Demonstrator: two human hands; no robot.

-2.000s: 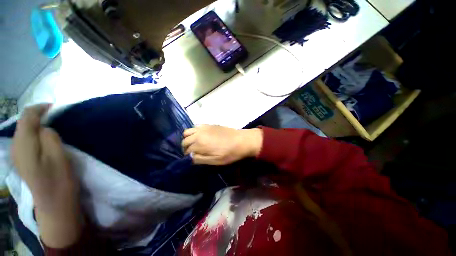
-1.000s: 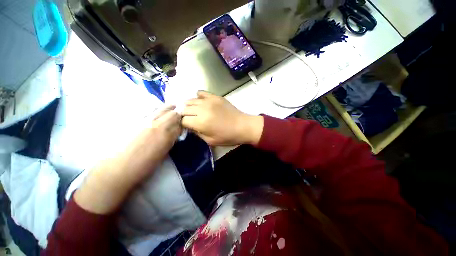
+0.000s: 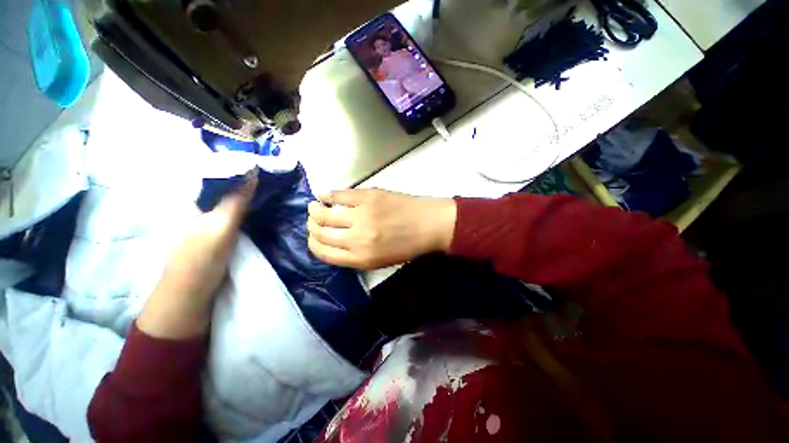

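The padded garment piece lies below the sewing machine (image 3: 208, 60), its pale lining (image 3: 259, 337) on the left and its shiny navy shell (image 3: 298, 251) nearer the needle. Its upper edge reaches the presser foot (image 3: 272, 138), where the lamp glares. My right hand (image 3: 363, 228) is curled on the navy fabric's right edge, fingertips pinching it. My left hand (image 3: 203, 255) is blurred, over the fabric just left of and below the needle; its fingers are partly lost in glare, so its hold is unclear.
Right of the machine lie a lit smartphone (image 3: 401, 73) with a white cable (image 3: 554, 130), a bundle of dark strips (image 3: 558, 50) and black-handled scissors (image 3: 627, 19). A wooden drawer (image 3: 705, 195) holds cut pieces (image 3: 640, 169). A blue plastic holder (image 3: 59, 52) is top left.
My hands, together at the fabric edge one second ago, are now apart. The left moved left, the right slightly down. The navy shell now shows spread below the needle.
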